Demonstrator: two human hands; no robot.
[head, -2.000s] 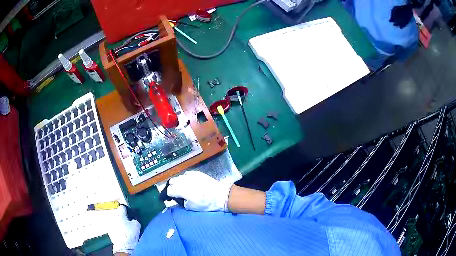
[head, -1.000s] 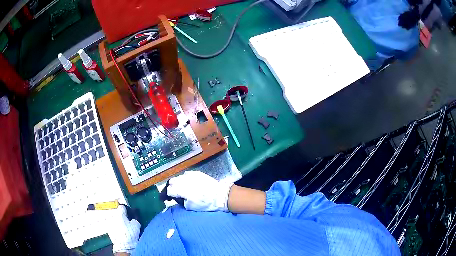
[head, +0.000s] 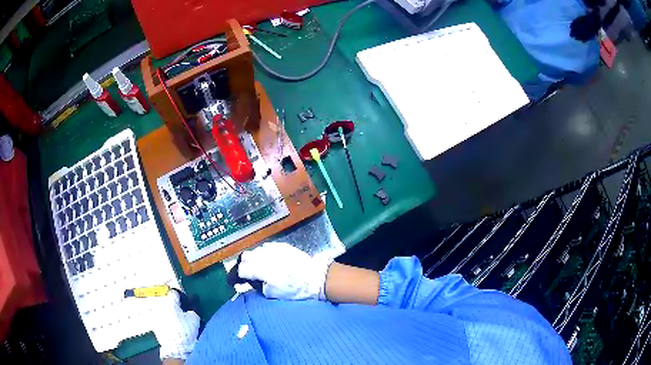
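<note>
A green circuit board (head: 218, 214) lies in the silver frame of the clamp fixture (head: 296, 203), under the red toggle clamp handle (head: 232, 150). My right hand (head: 282, 273), in a white glove with dark fingertips, rests at the fixture's front edge, its fingers curled; whether it holds something is hidden. My left hand (head: 175, 326), gloved and partly hidden at the bottom, lies at the front of the parts tray (head: 118, 306). A yellow-handled tool (head: 148, 291) sticks out from its fingers to the left. Rows of small dark parts (head: 100, 192) fill the tray's far half.
A second white tray (head: 442, 89) lies right. Thin tools stand in red round pieces (head: 314, 150), with small dark parts (head: 382, 196) nearby. Two dropper bottles (head: 130, 93) stand back left. A grey cable (head: 321, 64) crosses behind. A wire rack (head: 549, 242) and another person's blue sleeve (head: 549, 43) are at right.
</note>
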